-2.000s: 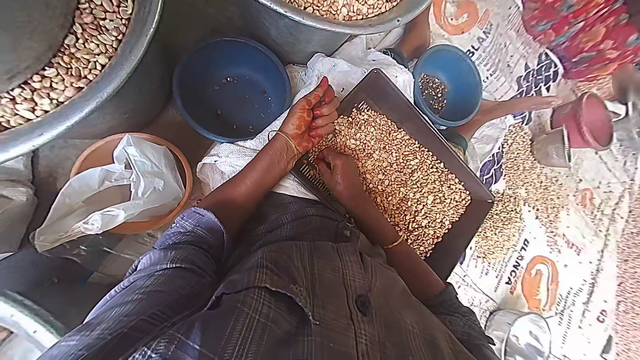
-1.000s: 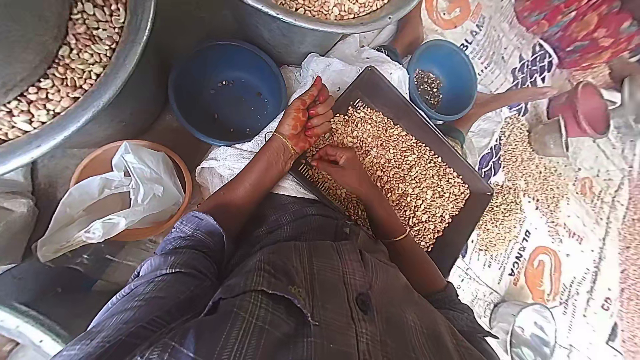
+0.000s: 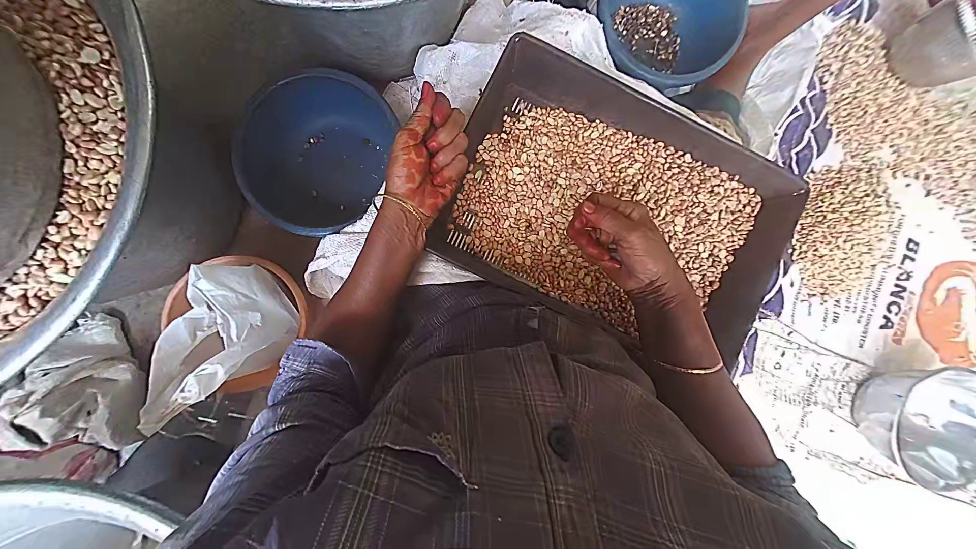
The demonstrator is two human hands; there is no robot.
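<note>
A dark rectangular tray (image 3: 751,171) lies tilted across my lap, spread with small pale-brown split nuts or beans (image 3: 526,198). Above its left edge is my left hand (image 3: 431,152), palm up with the fingers curled; whether anything lies inside them cannot be seen. My right hand (image 3: 621,240) hovers over the middle of the pile, fingers bent and thumb near the fingertips, with no piece plainly visible in it. Left of my left hand stands a blue plastic bowl (image 3: 313,152) with a few dark bits. A second blue bowl (image 3: 671,46), behind the tray, holds dark scraps.
A large metal vessel (image 3: 141,152) of nuts or beans stands far left. An orange-brown basin (image 3: 293,282) with a white plastic bag (image 3: 229,320) is nearer me. On the right, more pieces (image 3: 846,221) lie on printed sacking beside a metal container (image 3: 938,427). Another person's leg (image 3: 778,38) shows behind.
My right hand has moved right, from beside my left hand to over the middle of the pile. My left hand remains at the tray's left edge.
</note>
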